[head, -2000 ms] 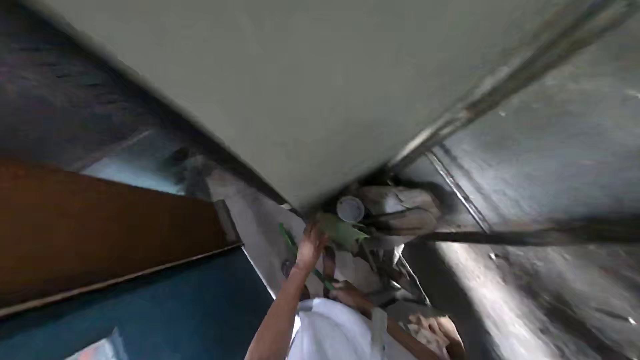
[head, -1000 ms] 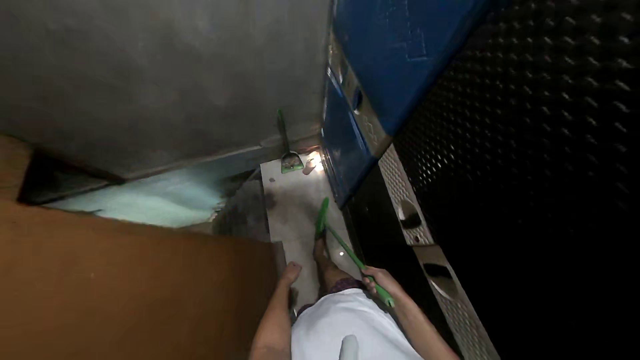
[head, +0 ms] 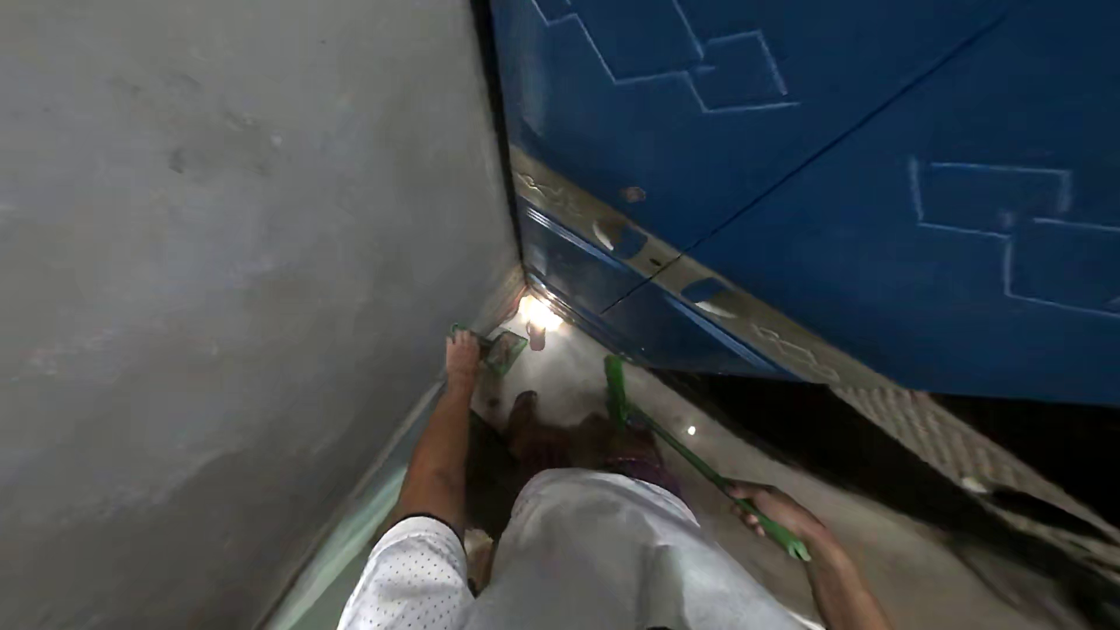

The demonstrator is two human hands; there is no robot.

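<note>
My left hand (head: 463, 354) is closed on the upper end of a green long-handled dustpan (head: 505, 352), beside the grey wall. The dustpan's pan lies just right of the hand, low near the floor. My right hand (head: 770, 512) grips the green handle of a broom (head: 691, 457), whose end sticks out past the fingers. The broom's green head (head: 616, 385) points away from me, over the pale floor between the dustpan and the blue furniture. The bristles are hard to make out.
A grey wall (head: 262, 262) rises on the left. Blue cabinet doors (head: 787, 219) with metal-coloured trim stand on the right. Bright light falls on the floor (head: 577, 359) in the far corner, near a small brownish object (head: 536, 336). My feet are below, between the two tools.
My left hand, empty one second ago, now holds the dustpan, which stood in the far corner then. My right hand still holds the broom. The view has shifted strongly.
</note>
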